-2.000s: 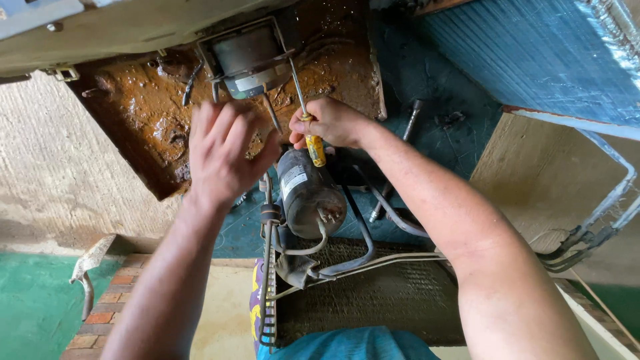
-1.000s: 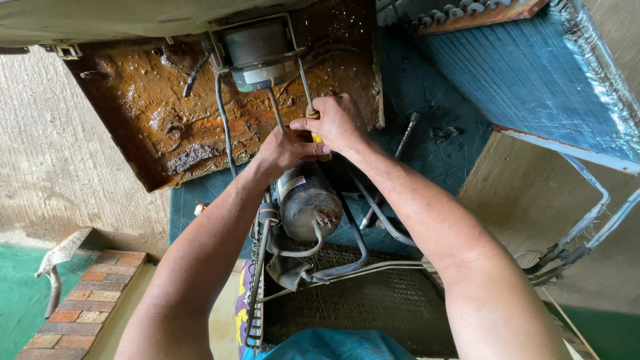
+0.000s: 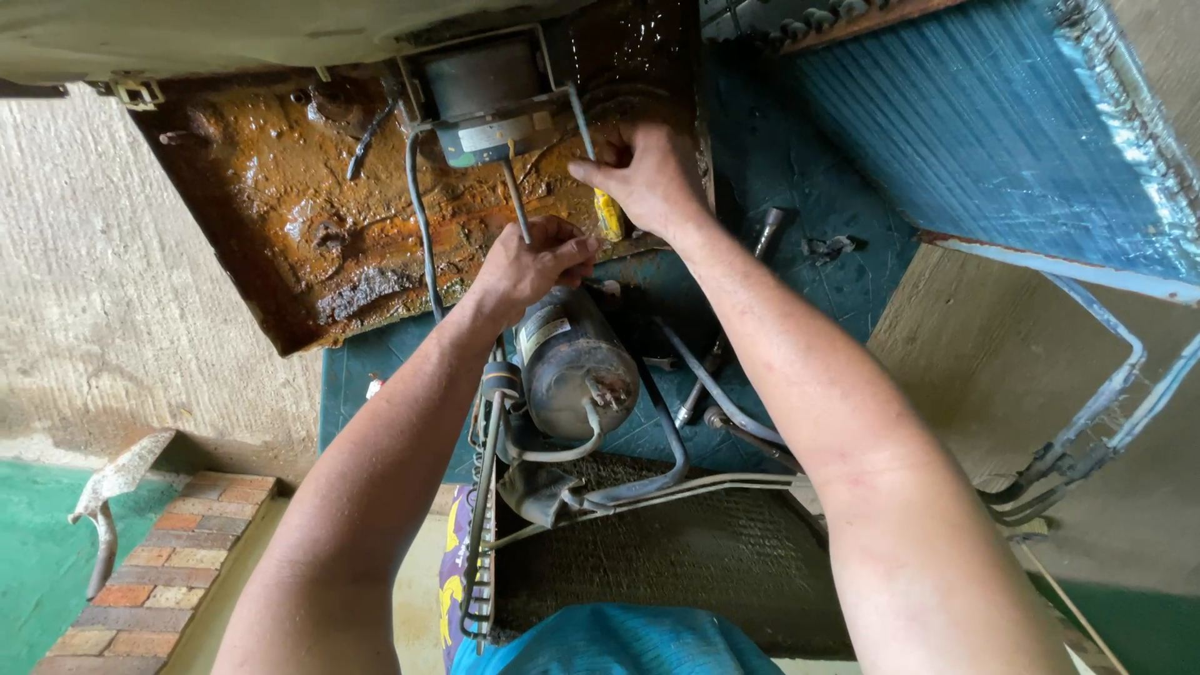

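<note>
My right hand [image 3: 647,178] is around the upper end of a yellow-handled screwdriver [image 3: 608,216], whose handle shows below the thumb. A thin metal rod runs up from these fingers to the bracket [image 3: 565,92] of a fan motor [image 3: 486,98]. My left hand [image 3: 544,258] is at the lower end of the motor's shaft [image 3: 515,192], its thumb and fingers curled together; whether it holds anything small is hidden. Just below it lies a dark cylindrical compressor [image 3: 574,366] with bent tubes. A rusty, wet base pan [image 3: 281,225] is behind the motor.
A blue-tinted finned coil [image 3: 994,141] stands upper right, with pipes [image 3: 1097,403] below it. A socket wrench [image 3: 769,230] lies on the dark teal surface [image 3: 844,291] beside my right forearm. Another dark finned coil [image 3: 656,572] is nearest my body. A brick edge [image 3: 159,562] is lower left.
My hands were together at the yellow handle one second ago. Now they are apart: the right is higher and the left remains lower, by the shaft's end. More of the yellow handle shows.
</note>
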